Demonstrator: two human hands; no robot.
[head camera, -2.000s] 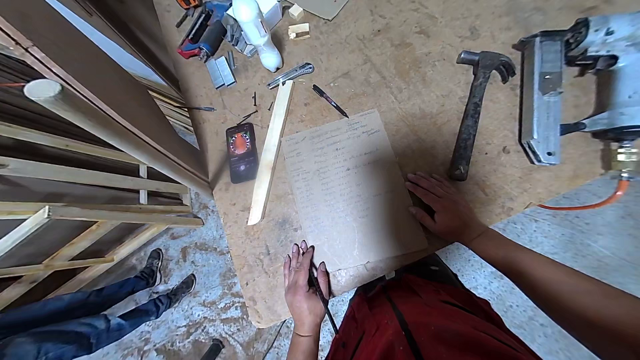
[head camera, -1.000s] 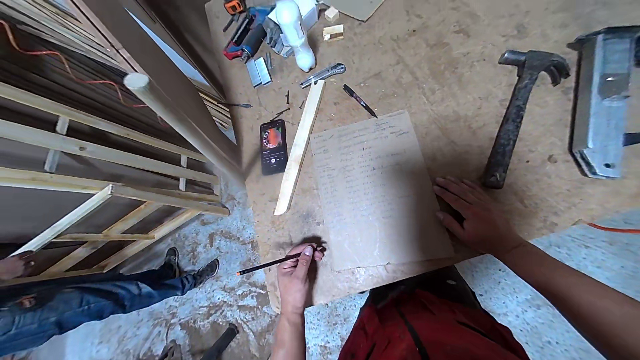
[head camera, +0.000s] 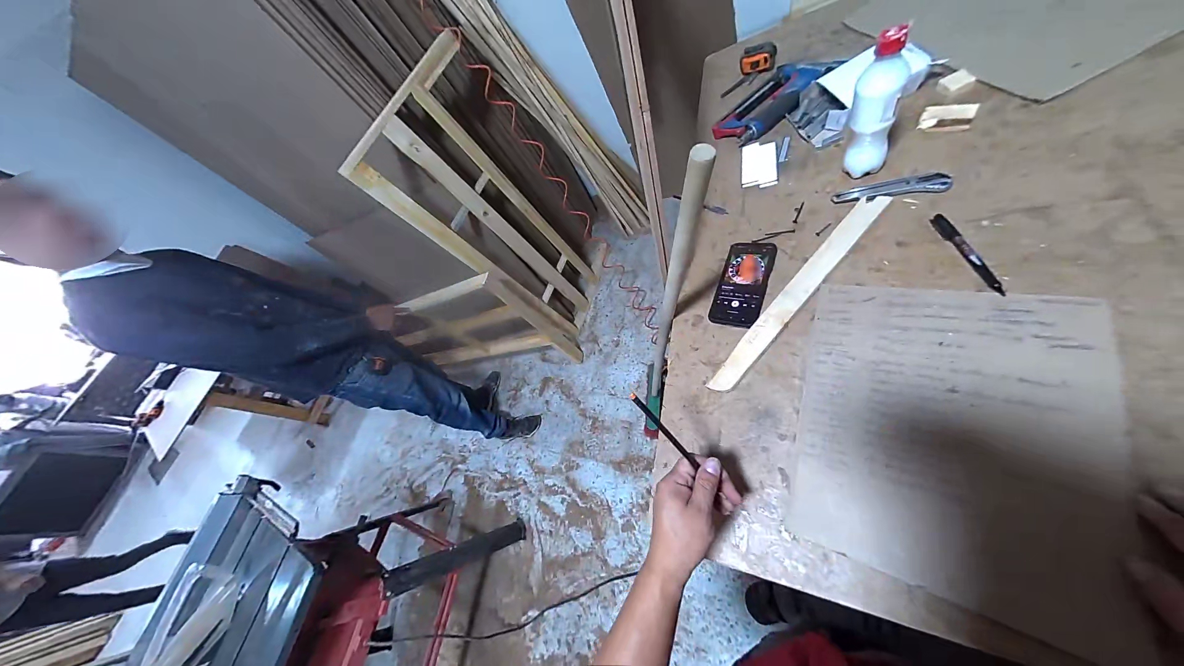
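Observation:
My left hand (head camera: 689, 504) grips a thin black pencil (head camera: 664, 431) with an orange end, at the table's near left corner. Only the fingers of my right hand (head camera: 1161, 546) show at the right edge, lying on a cardboard sheet (head camera: 953, 444) with handwritten lines. A black marker (head camera: 967, 253) lies just above the sheet. To the sheet's left are a thin wooden strip (head camera: 800, 294), a utility knife (head camera: 892, 188) touching the strip's upper end, and a phone (head camera: 742, 284) with a lit screen.
A white bottle with a red cap (head camera: 875, 106), a tape measure (head camera: 758, 58) and blue-handled tools (head camera: 777, 102) lie at the table's far end. A round wooden pole (head camera: 685, 231) stands by its left edge. Beyond are a person (head camera: 277, 324), wooden frames (head camera: 481, 208) and a red machine (head camera: 342, 592).
The view has swung far to the left; the hammer is out of view. The pencil, held low along my left hand at first, now points up and away from the table's edge.

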